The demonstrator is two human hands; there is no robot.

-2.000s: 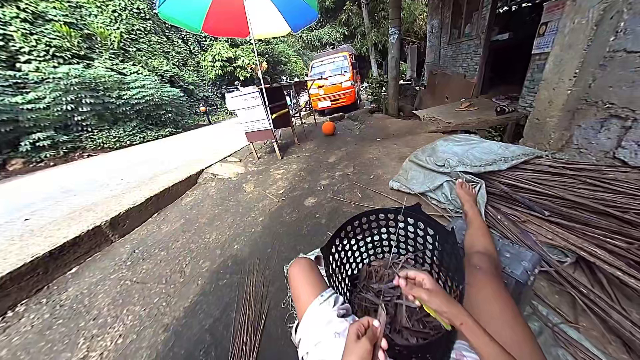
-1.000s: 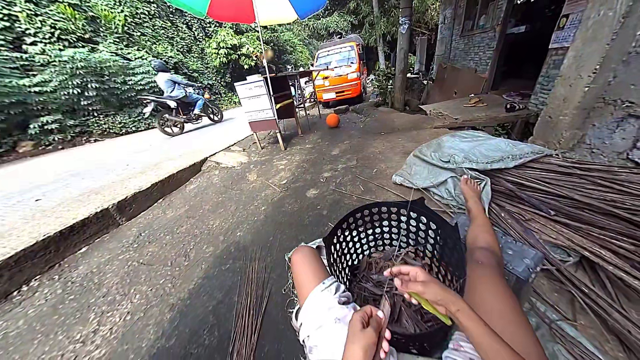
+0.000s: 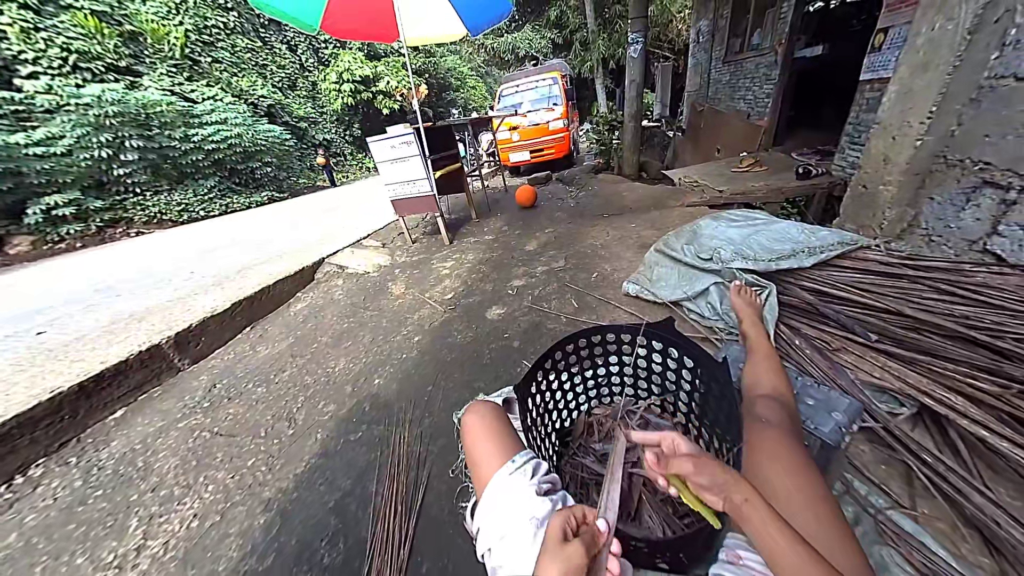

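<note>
My left hand grips a dry brown palm leaflet that points up and away over a black perforated plastic basket. At the leaflet's upper part is my right hand, curled around a yellow-green handle; the tool's blade cannot be made out. A thin midrib rises from the leaflet past the basket's far side. Inside the basket lie brown leaf scraps, between my legs. To the left, a bundle of thin midribs rests on the ground.
A large pile of dried palm fronds lies at right beside a pale woven sack, under my foot. Farther off are an orange ball, a wooden stand, an orange van, a low wooden platform and a distant person by the road.
The motorcycle and rider seen on the road one second ago are out of view. A broad length of leaflet now shows between my hands.
</note>
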